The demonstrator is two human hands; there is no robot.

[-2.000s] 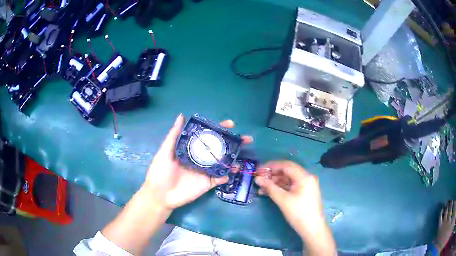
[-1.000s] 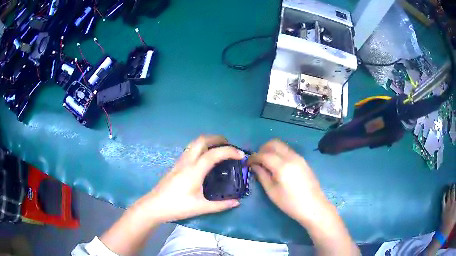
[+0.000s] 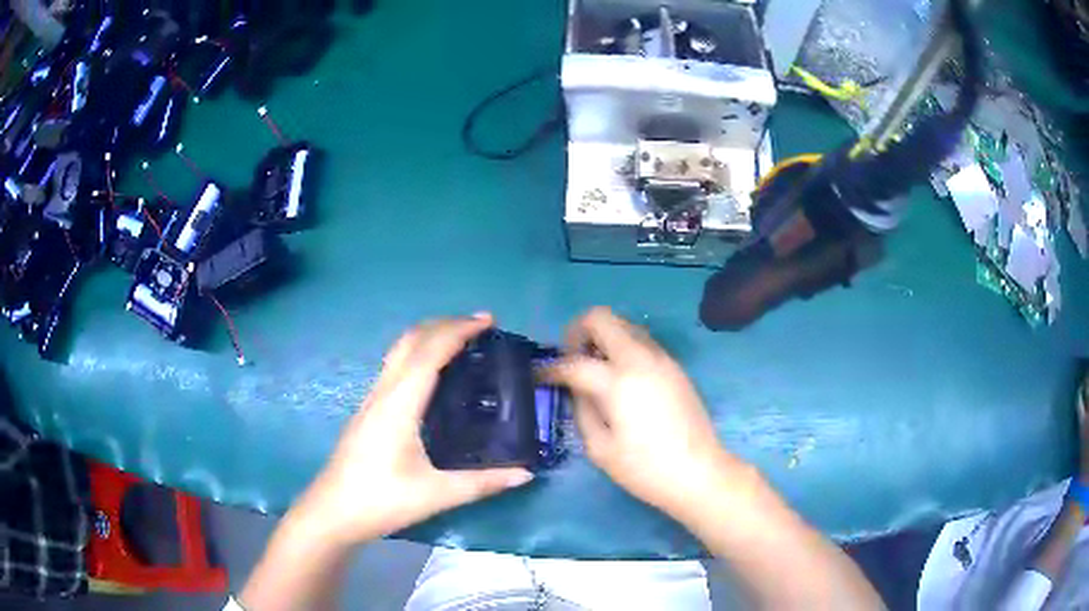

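Note:
My left hand (image 3: 394,436) holds the black front speaker housing (image 3: 481,400) from its left side, thumb below and fingers above, with its outer shell up. The rear housing half with a blue-purple battery cell (image 3: 546,412) shows at its right side, partly under it. My right hand (image 3: 627,400) has its fingertips at the upper right of the two halves, over the gap beside the battery. What the fingertips pinch is hidden. The electric screwdriver (image 3: 788,257) hangs to the right of my right hand, touched by neither hand.
The silver-white screw feeder (image 3: 669,102) stands at the back centre, with a black cord to its left. Several speaker units (image 3: 161,281) and a larger heap lie at the left. Circuit boards (image 3: 1015,227) lie at the right. Another person's sleeve (image 3: 997,537) shows at lower right.
The front housing has been turned over from speaker side up to shell up and set against the battery half. My view has shifted right, and the screwdriver hangs closer to the feeder.

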